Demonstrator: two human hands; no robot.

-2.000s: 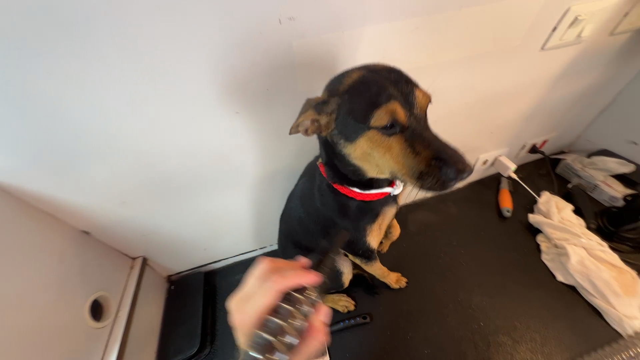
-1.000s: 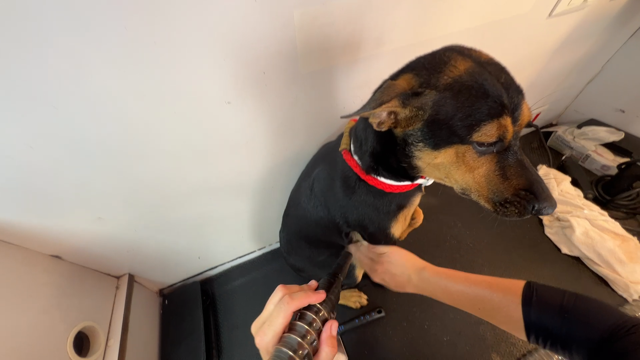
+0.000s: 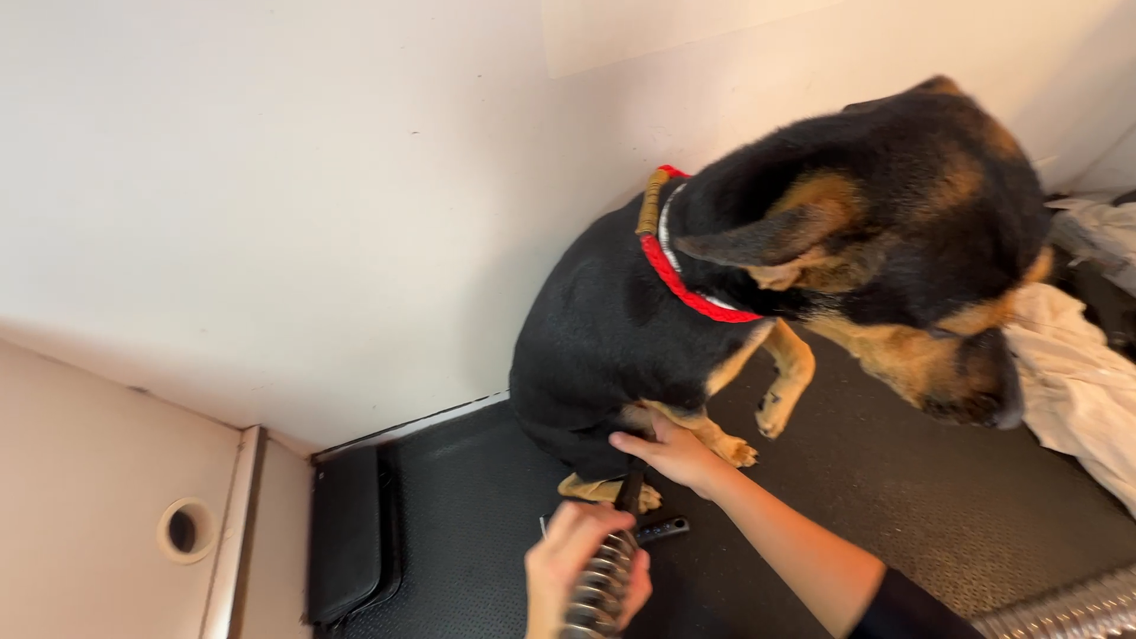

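Note:
A black and tan dog [image 3: 603, 328] sits on a dark textured mat, its head turned to the right. Around its neck is a braided red collar [image 3: 679, 282] beside a white band. My left hand [image 3: 581, 555] grips the end of a ribbed hose [image 3: 599, 590], whose dark nozzle [image 3: 631, 491] points at the dog's lower body near the hind paw. My right hand [image 3: 670, 453] is on the dog's foreleg, thumb spread toward its flank; whether the fingers close round the leg is hidden. A dark-handled tool [image 3: 664, 530] lies behind the nozzle, partly covered.
A white wall [image 3: 311, 195] stands behind the dog. A black flat case [image 3: 344, 532] lies by the left panel, which has a round hole [image 3: 185, 530]. A cream cloth [image 3: 1078, 390] is on the right; more ribbed hose [image 3: 1065, 608] crosses the lower right corner.
My right hand, absent two seconds ago, is at the dog's foreleg. The dog's head has turned further away and lowered, and one front paw is raised. The view has moved closer.

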